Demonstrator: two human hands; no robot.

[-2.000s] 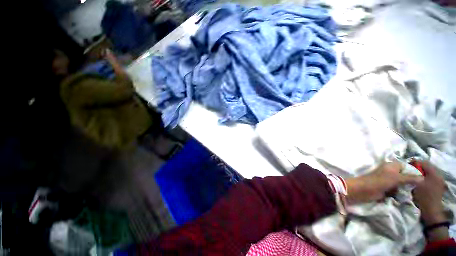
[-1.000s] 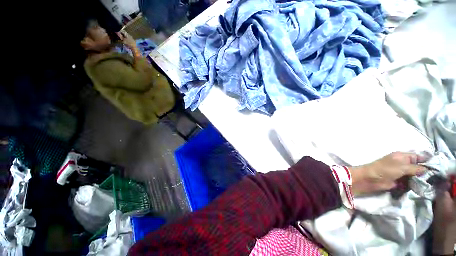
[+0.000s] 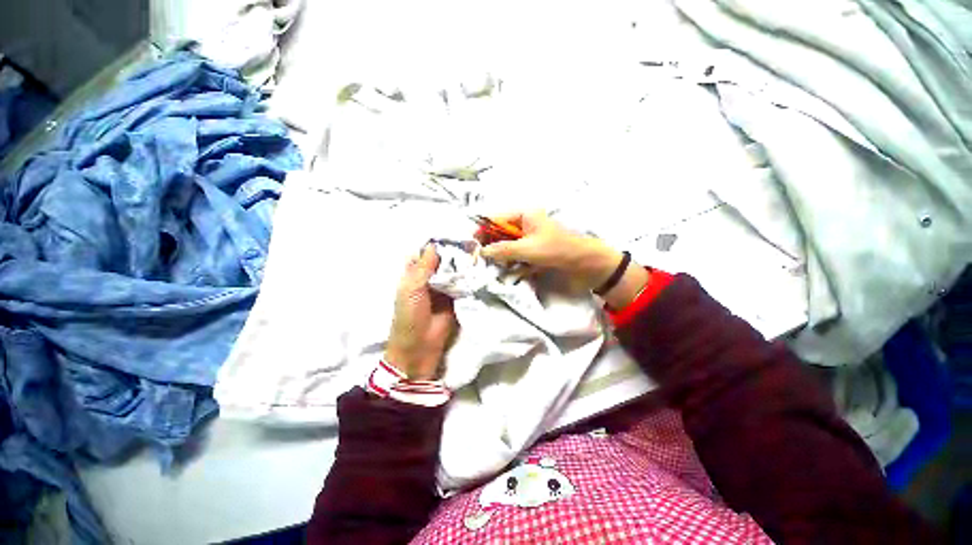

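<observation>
An off-white garment (image 3: 512, 367) hangs from the table edge over the pink checked apron, with its upper part bunched between my hands. My left hand (image 3: 421, 319) grips the left side of the bunched cloth. My right hand (image 3: 544, 247) holds orange-handled thread snips (image 3: 501, 228), with the short dark tip pointing up and left, just above the cloth. The right fingers also touch the cloth's edge. Any thread end is too fine to see.
Blue garments (image 3: 139, 245) are heaped at the left. Pale greenish-white garments (image 3: 853, 181) lie layered at the right, draping over the table edge (image 3: 181, 500). A blue crate (image 3: 919, 399) with pale cloth is at the lower right.
The view has swung right and down. Both hands are now central, raised with the bunched cloth between them. The snips are clearly visible; the other person and left-side crates are out of view.
</observation>
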